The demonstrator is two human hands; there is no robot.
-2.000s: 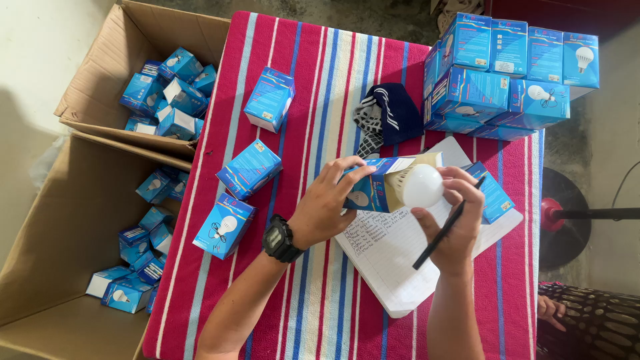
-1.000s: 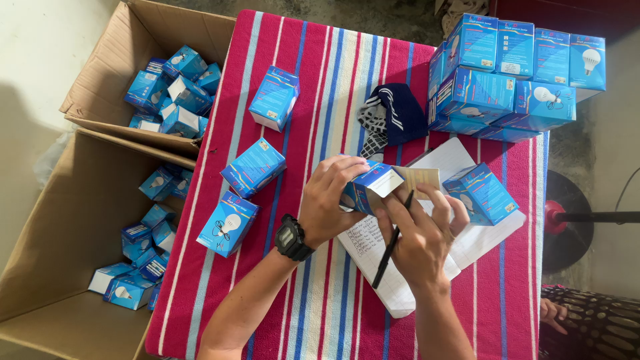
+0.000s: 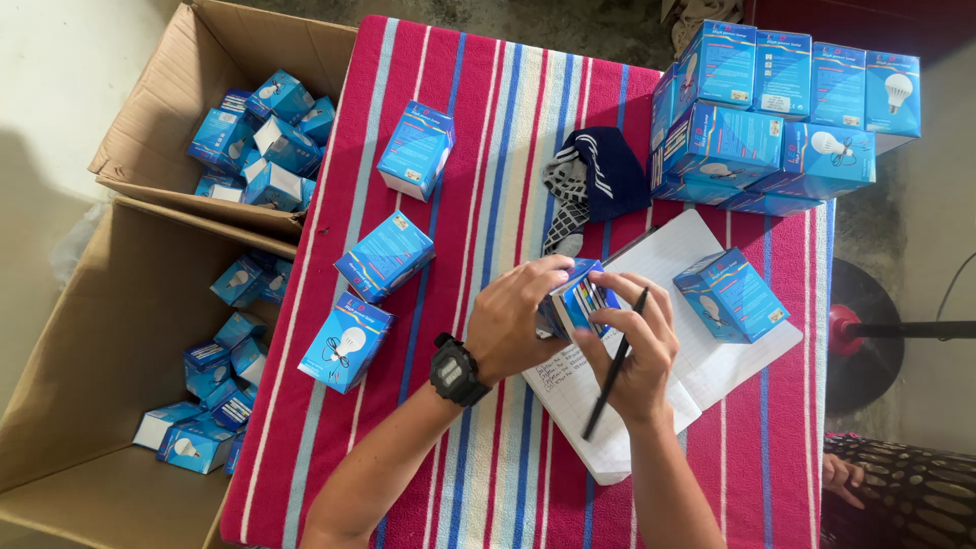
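Note:
Between my two hands is a blue LED bulb box [image 3: 577, 299], held over an open ruled notebook [image 3: 663, 427] with handwriting. My left hand [image 3: 515, 316], with a black digital watch at the wrist, grips the box from the left. The fingers of my right hand [image 3: 637, 339] press on its near right side and also hold a black pen [image 3: 616, 366], which points down toward the page. The box's flap looks closed, and no bulb is visible. Another blue bulb box [image 3: 732, 296] rests on the notebook's right page.
Several bulb boxes [image 3: 415, 151] lie on the left of the striped tablecloth [image 3: 488, 229]. More stand stacked [image 3: 762, 114] at the back right, beside a navy cloth item [image 3: 616, 174]. Two cardboard cartons [image 3: 99, 320] with boxes adjoin the table's left side. Another person's hand [image 3: 841, 479] is at lower right.
Two seconds ago a white bulb was in my right hand at the box's open end; one second ago it was out of sight and the flap stood out. Now the flap looks closed and the box is turned.

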